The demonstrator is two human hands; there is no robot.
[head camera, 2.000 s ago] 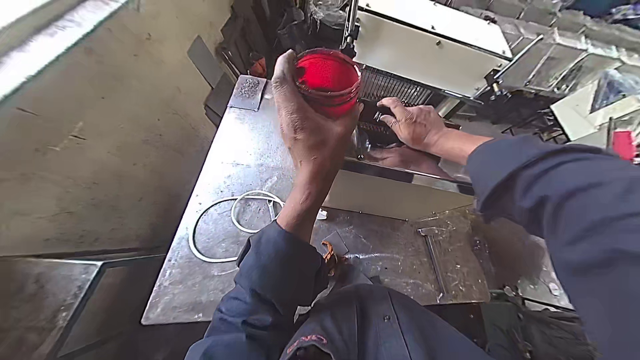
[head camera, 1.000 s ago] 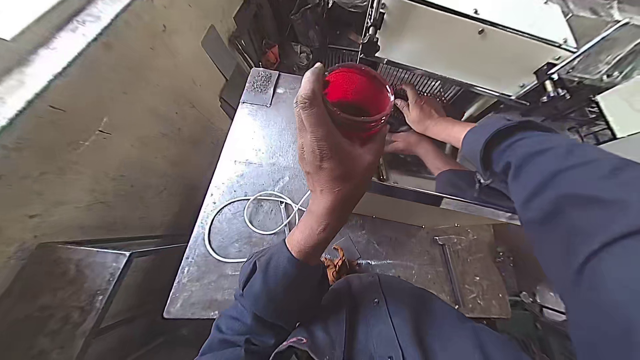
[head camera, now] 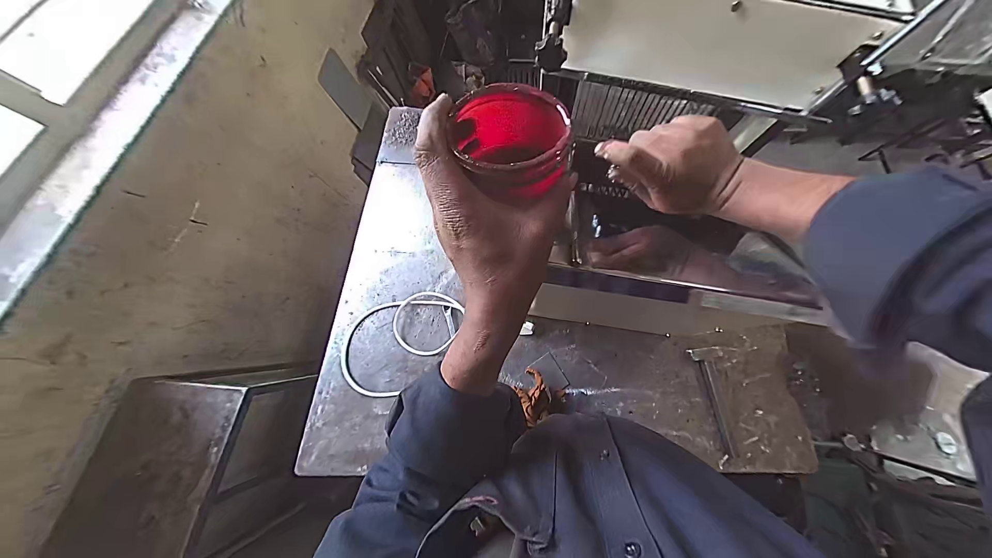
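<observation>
My left hand (head camera: pixel 496 225) is wrapped around a round red container (head camera: pixel 515 128), held up over the far part of the metal table. The container's open top faces me, and a dark patch shows inside it at the left. To its right is my right hand (head camera: pixel 674 167), with bent fingers above the dark opening of a machine with a shiny metal top (head camera: pixel 659 248). Something small may be at its fingertips; I cannot tell what. The machine's shiny surface reflects the hand.
A white looped cable (head camera: pixel 349 364) lies on the metal table (head camera: pixel 341 442). An orange-brown cloth (head camera: pixel 536 399) is near my body, and a metal bar (head camera: pixel 713 403) lies at right. A cream machine housing (head camera: pixel 690 46) stands behind. A wall (head camera: pixel 256 178) rises at left.
My right hand was low over the machine two seconds ago, then close beside the container; now it is apart from it, to the right. My left hand keeps hold of the container.
</observation>
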